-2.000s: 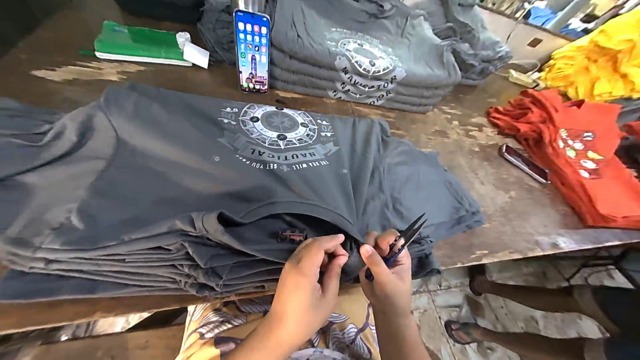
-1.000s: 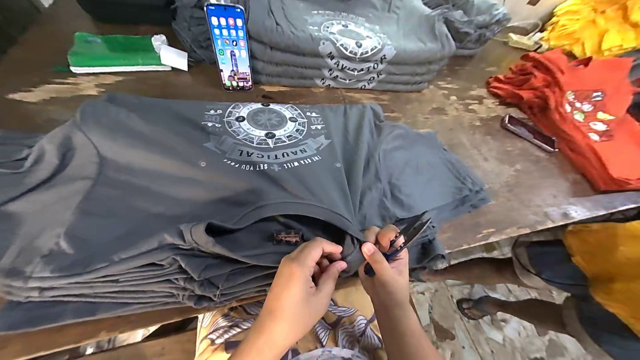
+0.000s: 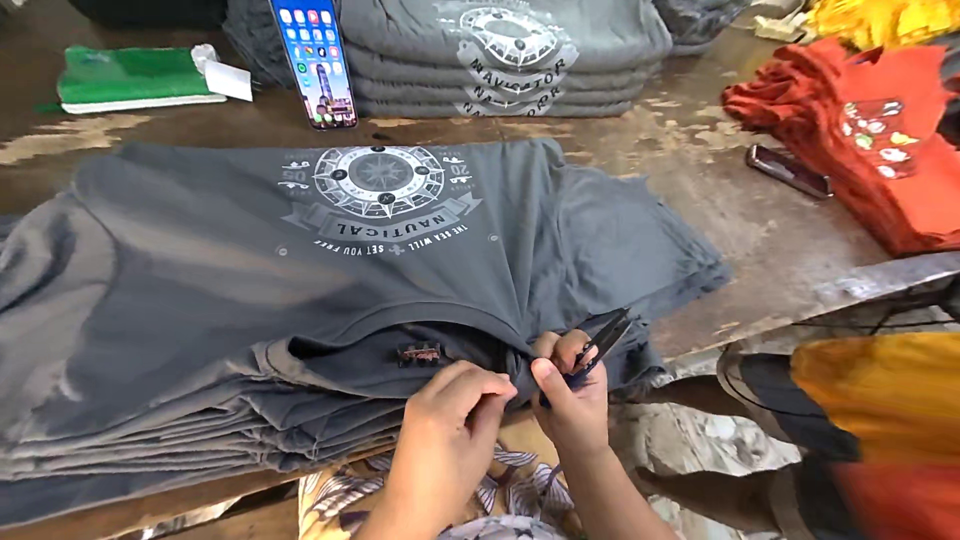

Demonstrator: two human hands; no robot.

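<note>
A dark grey T-shirt (image 3: 225,247) with a white compass print lies on top of a stack of similar shirts, its neck opening towards me. My left hand (image 3: 457,412) pinches at the right part of the neckline, thumb and fingertips together; whether cloth or thread is between them cannot be told. Close beside it, my right hand (image 3: 574,397) holds small dark scissors (image 3: 604,341), blades pointing up and right, while its thumb and finger grip the collar edge. Inside the neck a small reddish print (image 3: 419,354) shows.
Behind the shirt stand a smartphone (image 3: 315,64) and folded grey shirts (image 3: 495,67). A green packet (image 3: 135,75) lies back left. Rightwards are a second phone (image 3: 789,171), red shirts (image 3: 877,142) and yellow cloth (image 3: 885,22) on the wooden table (image 3: 757,255). A person stands at the right edge.
The person at the right, of whom only legs showed at first, now shows yellow and red clothing too. Both my hands stay at the neckline, the scissors still in the right one.
</note>
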